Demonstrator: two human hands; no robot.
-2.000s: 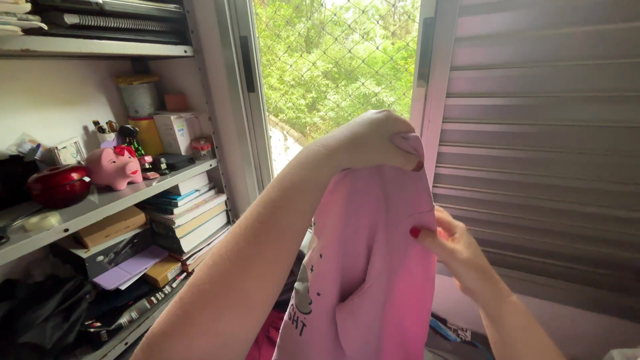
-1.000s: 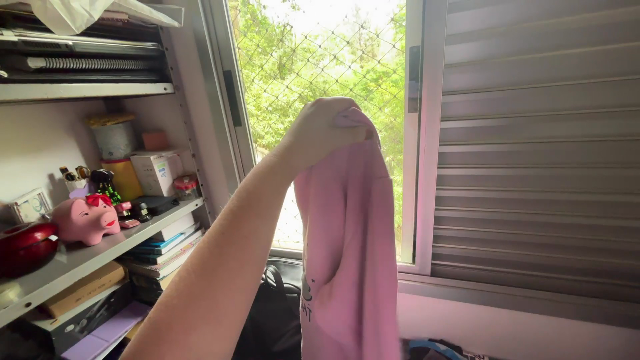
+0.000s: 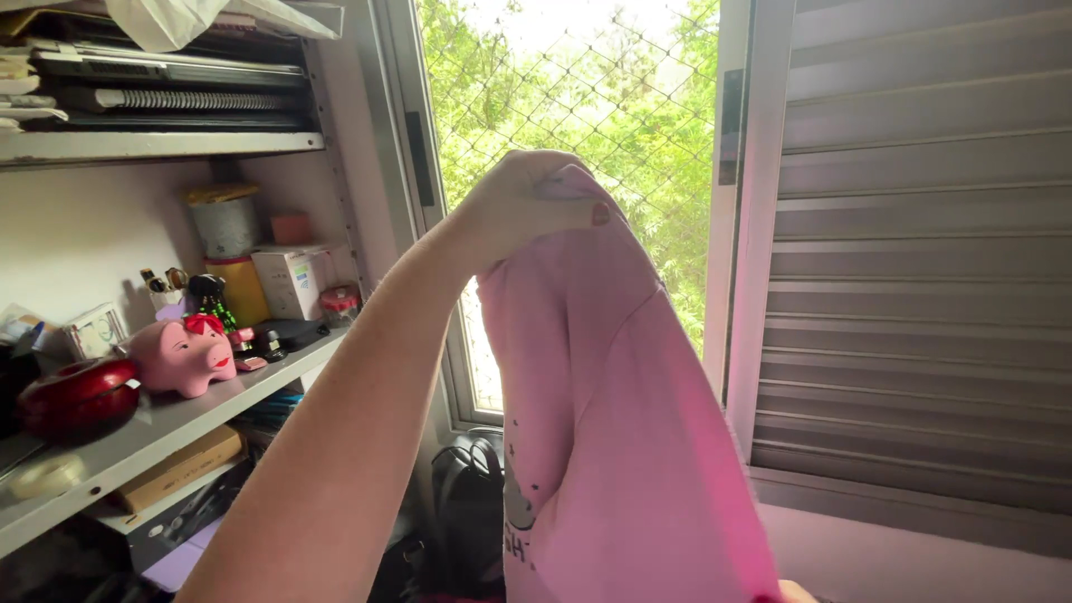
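A pink long-sleeved garment (image 3: 620,394) with a dark print and small stars hangs folded in front of the window. My left hand (image 3: 544,201) grips it at the top, the thumb with a red nail pressed over the cloth. Only a bit of my right hand (image 3: 791,591) shows at the bottom edge, beside the garment's lower right side; one red nail lies against the cloth, and the rest of the hand is out of frame.
Metal shelves (image 3: 251,385) on the left hold a pink piggy bank (image 3: 180,353), a red round container (image 3: 79,400), boxes and notebooks. Behind the garment are a netted window (image 3: 578,92) and a black bag (image 3: 469,494). A louvred shutter (image 3: 913,251) stands at the right.
My right hand was on the garment's right side two seconds ago, was out of view one second ago, and now shows at the bottom edge. The garment's right side now spreads outward.
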